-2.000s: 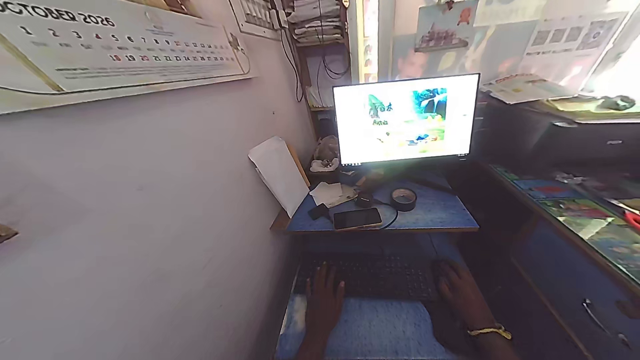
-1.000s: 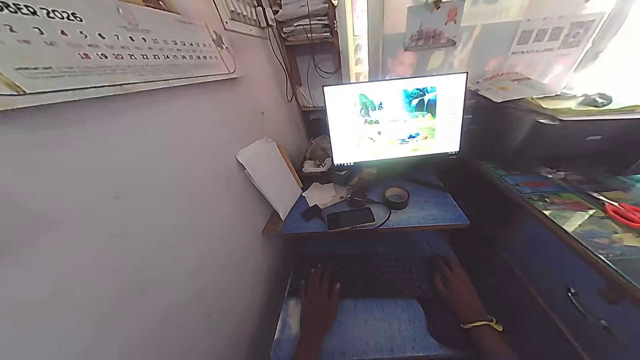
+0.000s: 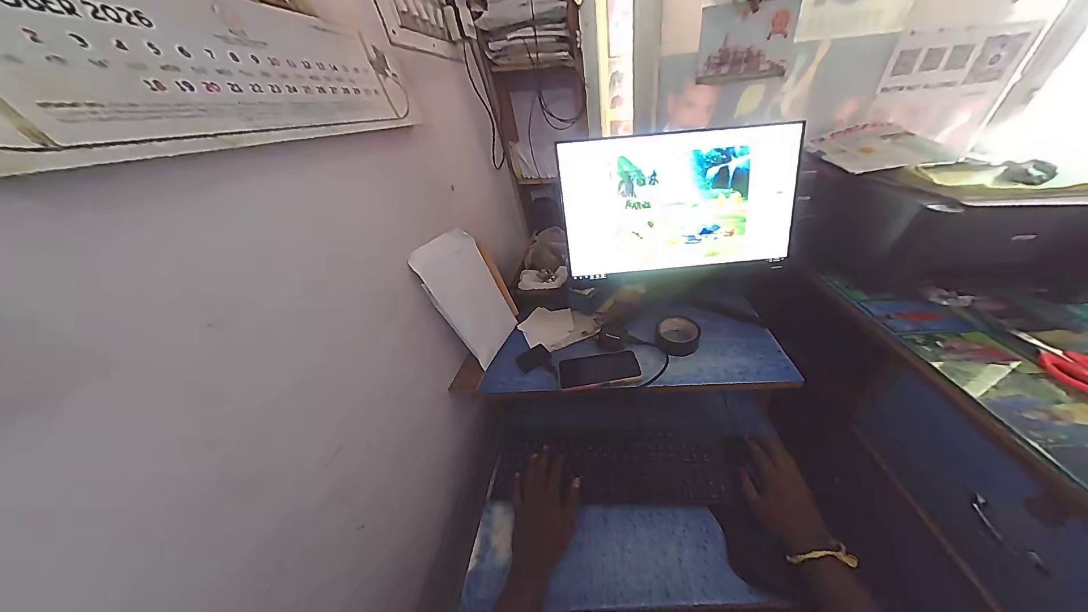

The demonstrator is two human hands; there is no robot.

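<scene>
My left hand (image 3: 546,501) rests with spread fingers on the left end of a black keyboard (image 3: 650,467), which lies on a blue lower shelf (image 3: 642,552). Right of the keyboard, my right hand (image 3: 778,489) curves over a dark spot at the keyboard's end; a mouse under it cannot be made out clearly. A yellow band circles the right wrist. Above, a lit monitor (image 3: 680,200) displays colourful pictures on white. On the blue desktop in front of it lie a smartphone (image 3: 600,369), a roll of black tape (image 3: 677,336) and a black cable.
A wall with a calendar (image 3: 204,76) runs close along the left. White paper (image 3: 467,297) leans against it beside the desktop. At right, a dark printer (image 3: 977,229) and red-handled scissors (image 3: 1062,370) sit on a glass-topped counter (image 3: 977,365), with a drawer handle below.
The view has shifted slightly to the right and down. Both hands stay at the keyboard area, and nothing on the desktop has plainly moved.
</scene>
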